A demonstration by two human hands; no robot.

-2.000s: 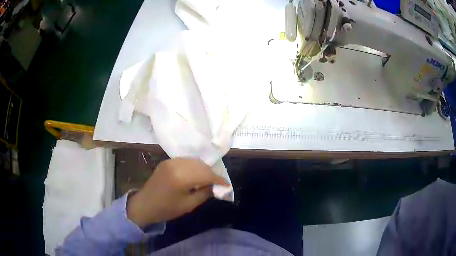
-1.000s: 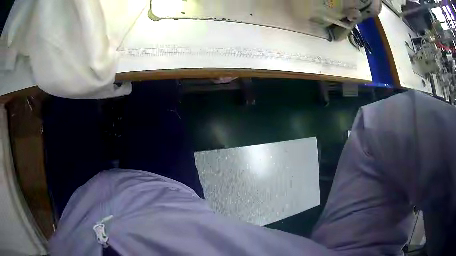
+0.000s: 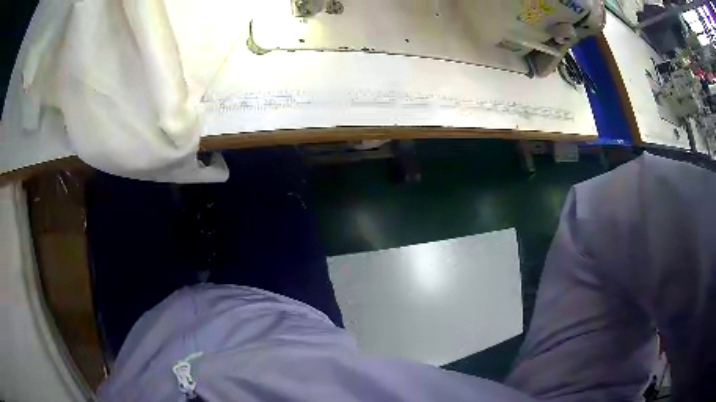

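A white fabric piece (image 3: 129, 102) lies crumpled on the left part of the white sewing table (image 3: 330, 90). Its lower end hangs over the brown front edge. No hand is in view. The lavender sleeve at the right runs down out of the picture, so my right hand is hidden or out of frame. My left hand does not show either. The lower part of the white sewing machine head (image 3: 542, 31) is at the top right, cut off by the frame's edge.
A printed ruler scale runs along the table's front edge. White layered cloth (image 3: 23, 298) and brown cardboard (image 3: 67, 267) are at the far left. A pale flat panel (image 3: 432, 298) lies low over the dark green floor. A blue surface (image 3: 608, 94) is right of the machine.
The view has swung right and down. The left hand that gripped the fabric's lower end two seconds ago is out of the picture. The fabric now hangs over the edge with no hand visible on it.
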